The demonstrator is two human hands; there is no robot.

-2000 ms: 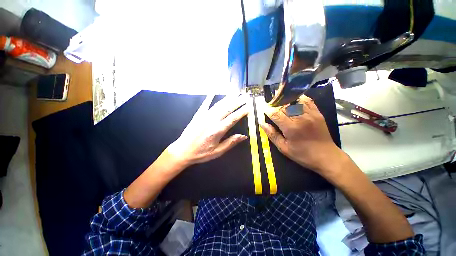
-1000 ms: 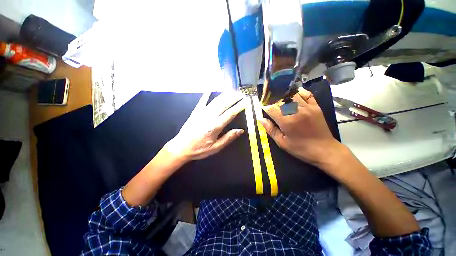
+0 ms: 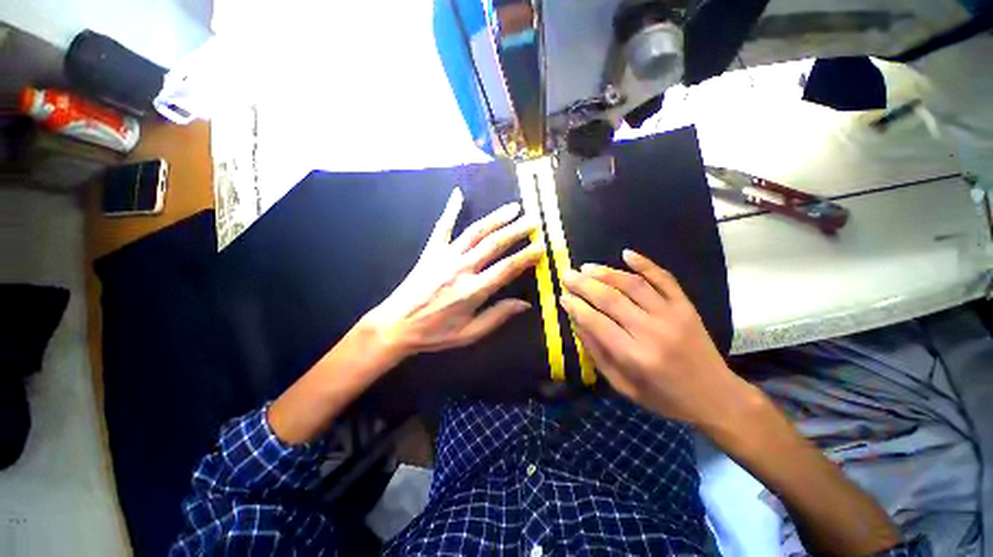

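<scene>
A dark garment panel [image 3: 653, 229] lies on the machine bed and hangs down at the left. Two parallel yellow stripes [image 3: 549, 316] run on it from the needle area towards my body, white with glare near the top. My left hand [image 3: 452, 285] lies on the panel left of the stripes, fingers spread, fingertips near them. My right hand [image 3: 642, 326] is right of the stripes, its fingertips at the right stripe; whether it grips anything I cannot tell. The sewing machine head [image 3: 523, 65] stands above the stripes' far end. The needle is lost in glare.
Red-handled thread snips [image 3: 800, 205] lie on the white bed at right. At left, a phone [image 3: 135, 187], a red-and-white can [image 3: 82, 118] and a black cylindrical container [image 3: 113, 72] are by the wooden surface. Grey cloth [image 3: 860, 413] is heaped at lower right.
My right hand has moved back from beside the needle towards my body, uncovering the panel there. My left hand remains on the cloth, fingers more spread. The view has shifted.
</scene>
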